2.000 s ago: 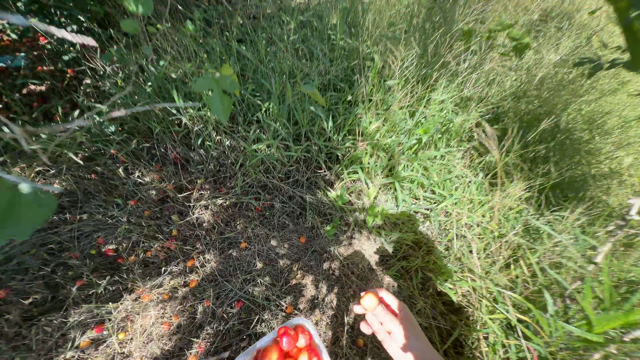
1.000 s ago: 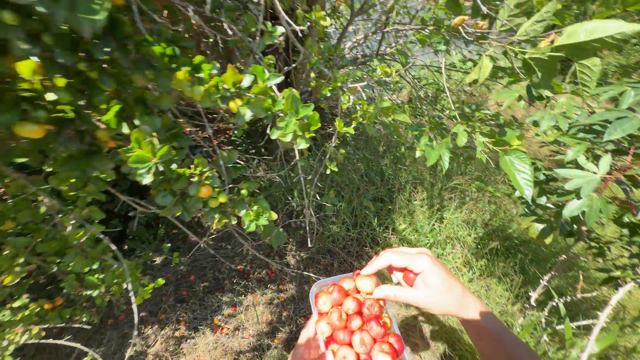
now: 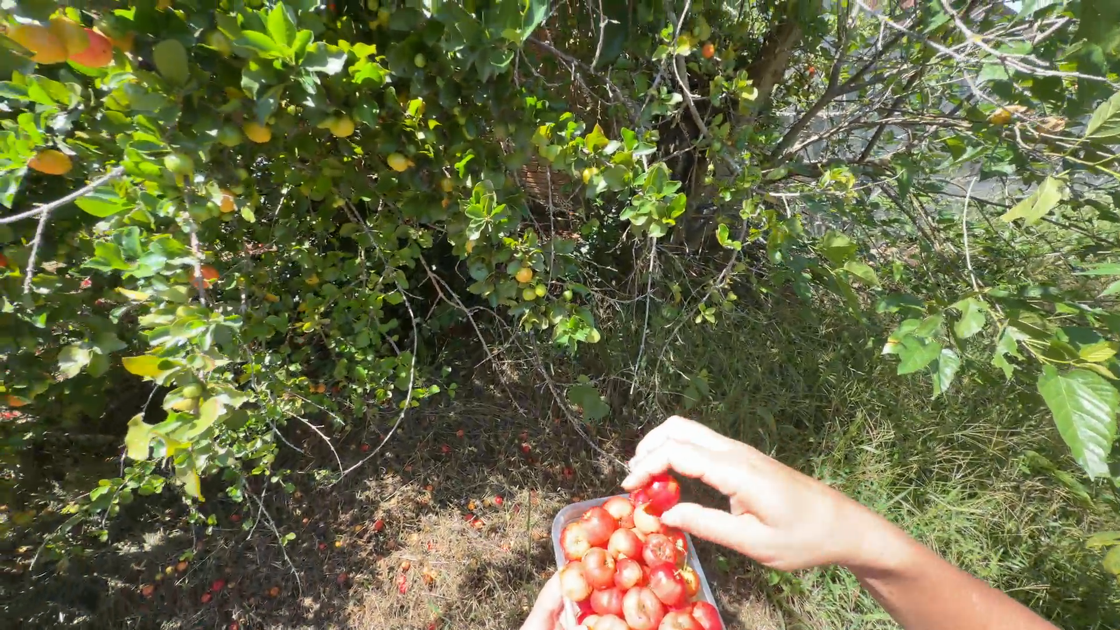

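A clear plastic container (image 3: 560,525), heaped with red and orange cherry-like fruits (image 3: 626,544), is at the bottom centre. My left hand (image 3: 547,604) holds it from the lower left; only part of that hand shows. Over the container's far right corner, my right hand (image 3: 744,503) has a bright red fruit (image 3: 658,493) between its thumb and fingers, right above the heap. Whether the fruit touches those below, I cannot tell.
A leafy fruit bush (image 3: 289,219) with orange and yellow fruits (image 3: 50,162) fills the left and middle. Thin bare twigs (image 3: 411,367) hang low. Fallen fruits (image 3: 379,525) dot the dry ground. Broad leaves (image 3: 1081,416) reach in from the right, above grass (image 3: 840,420).
The view has tilted up from the ground to the bush. Two seconds ago my right hand held an orange fruit to the right of the container; now it is over the heap with a red fruit.
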